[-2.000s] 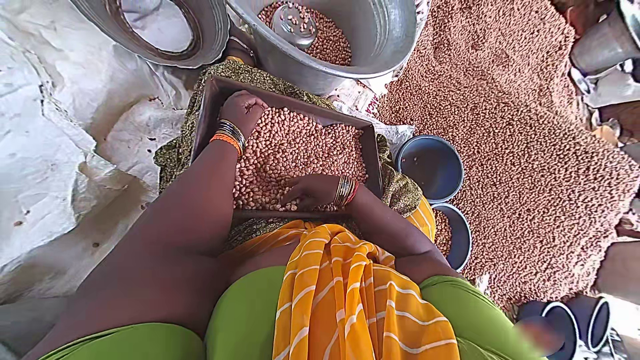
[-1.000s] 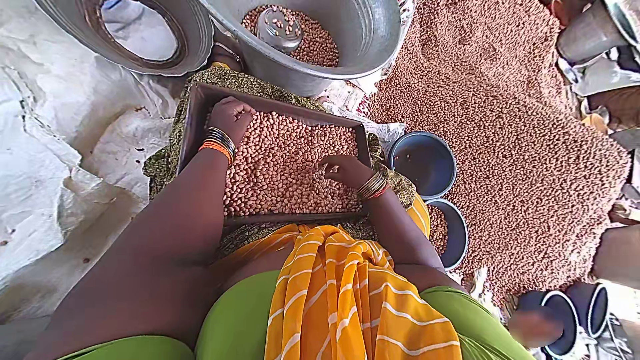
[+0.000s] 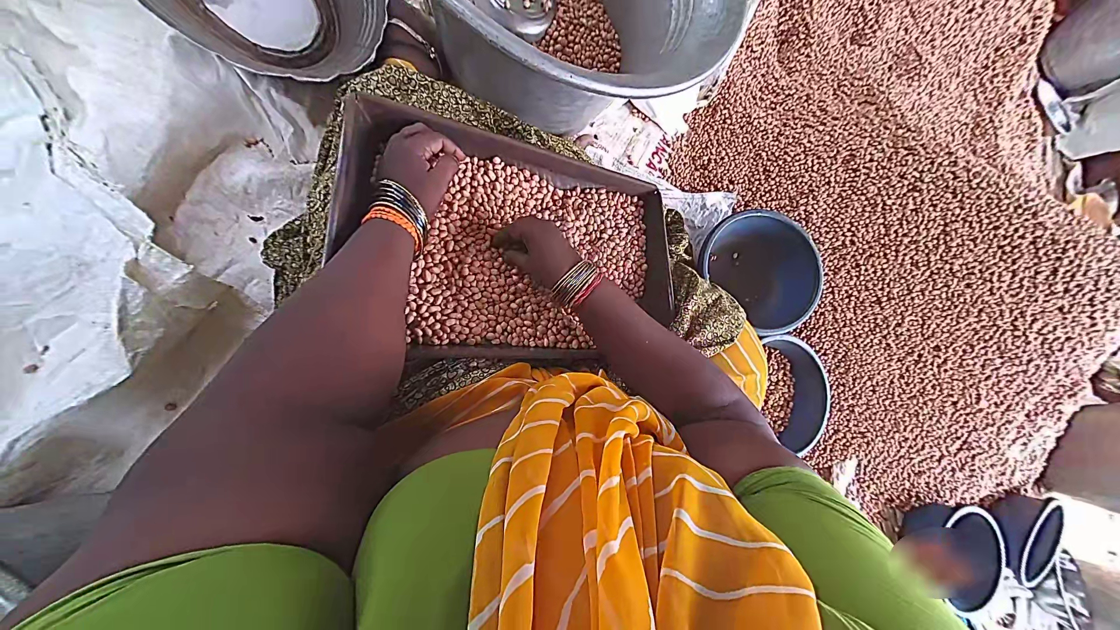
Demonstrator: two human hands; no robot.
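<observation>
A dark rectangular tray (image 3: pixel 661 254) lies on my lap, over a patterned cloth. Shelled peanuts (image 3: pixel 490 297) with pinkish skins cover most of its bottom. My left hand (image 3: pixel 422 162), with bangles at the wrist, is at the tray's upper left corner, fingers curled in over the edge of the peanuts; whether it holds any is hidden. Near the middle of the tray my right hand (image 3: pixel 535 249) reaches down to the peanuts with bent fingers, and its fingertips are too dark to show if a peanut is between them.
Beyond the tray stands a large metal pot (image 3: pixel 542 83) with peanuts inside. A metal basin (image 3: pixel 350 52) is at the upper left. Two dark blue bowls (image 3: pixel 761 271) sit right of the tray, beside a wide heap of peanuts (image 3: pixel 945 262). White sheeting (image 3: pixel 70 262) covers the left floor.
My right hand was low in the tray two seconds ago, then near its right side; now it is at the middle. My left hand has stayed near the upper left corner.
</observation>
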